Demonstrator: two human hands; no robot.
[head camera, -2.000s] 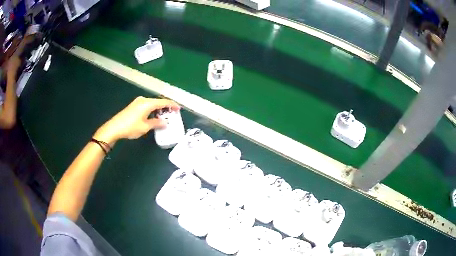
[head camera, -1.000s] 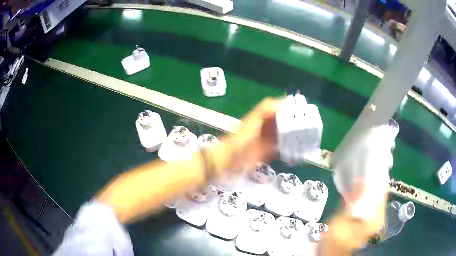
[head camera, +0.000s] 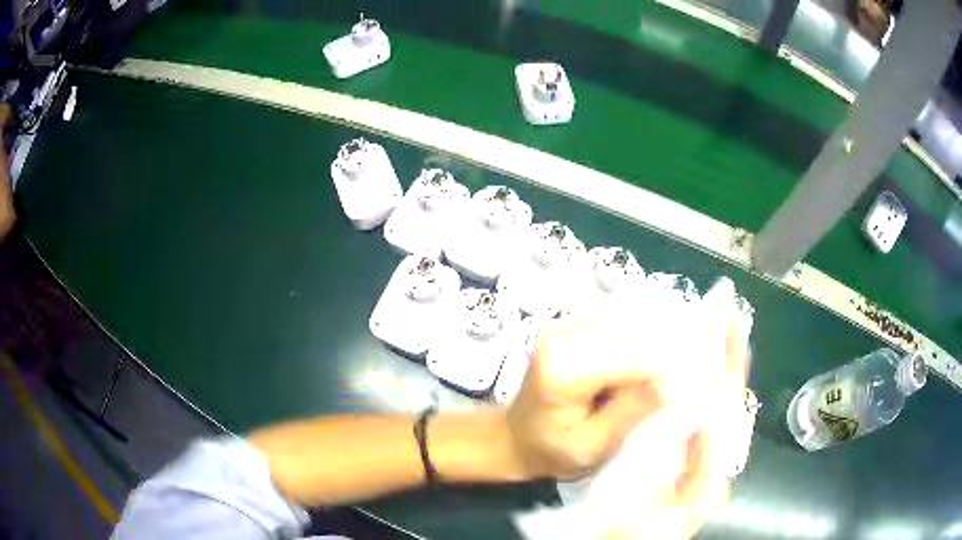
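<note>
My left hand (head camera: 585, 396) is curled in front of the rows, its fingers closed on a white plug adapter, which blends into the glare. My right hand (head camera: 686, 480) is close beside it, blurred, holding a crumpled white cloth (head camera: 622, 480). Where cloth ends and adapter begins cannot be told. Several white plug adapters (head camera: 417, 306) stand pins-up in two rows on the dark green bench; my hands hide part of the near row. The adapter at the far-left end (head camera: 365, 185) stands slightly apart.
A clear bottle (head camera: 854, 401) lies right of the rows. A cream rail (head camera: 475, 142) separates bench and green belt. The belt carries adapters at left (head camera: 357, 51), centre (head camera: 545, 95) and right (head camera: 885, 222). A grey post (head camera: 860, 137) slants at the right. Part of another person (head camera: 5, 174) shows at the left edge.
My left hand let go of the far-left adapter, took one from the belt and brought it to my right hand, which came into view with the cloth. The camera view has shifted.
</note>
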